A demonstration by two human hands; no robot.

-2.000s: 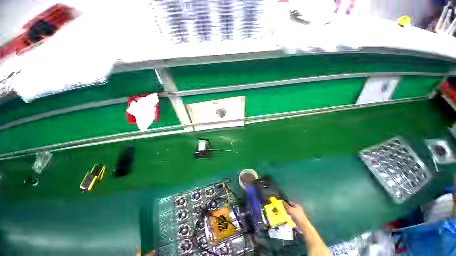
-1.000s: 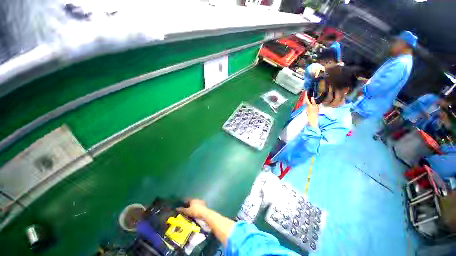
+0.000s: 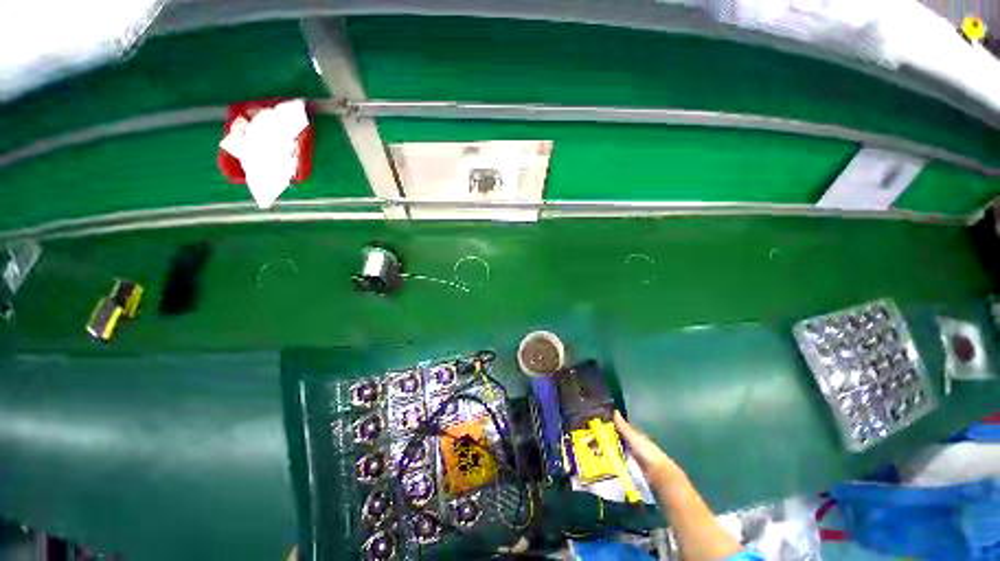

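A blue and black soldering station with a yellow part (image 3: 595, 451) lies on a dark green mat (image 3: 294, 438). My right hand (image 3: 658, 471) holds the station's right side, at the mat's edge. A clear tray of round units (image 3: 371, 466) lies left of the station, with an orange fixture (image 3: 468, 456) and loops of black cable on top. A round pot (image 3: 541, 353) stands at the station's back end. Only a small bit of my left hand (image 3: 292, 553) shows at the bottom edge by the mat's left corner; its grip is hidden.
On the bench behind are a solder wire spool (image 3: 379, 270), a black phone (image 3: 185, 278) and a yellow-edged device (image 3: 114, 310). Another unit tray (image 3: 866, 375) lies at right. A white cloth in a red holder (image 3: 266, 148) is on the green panel. Blue clothing (image 3: 899, 521) shows bottom right.
The view turned right along the bench to seated people, then came back to the green panel. My right hand stays at the station's side throughout.
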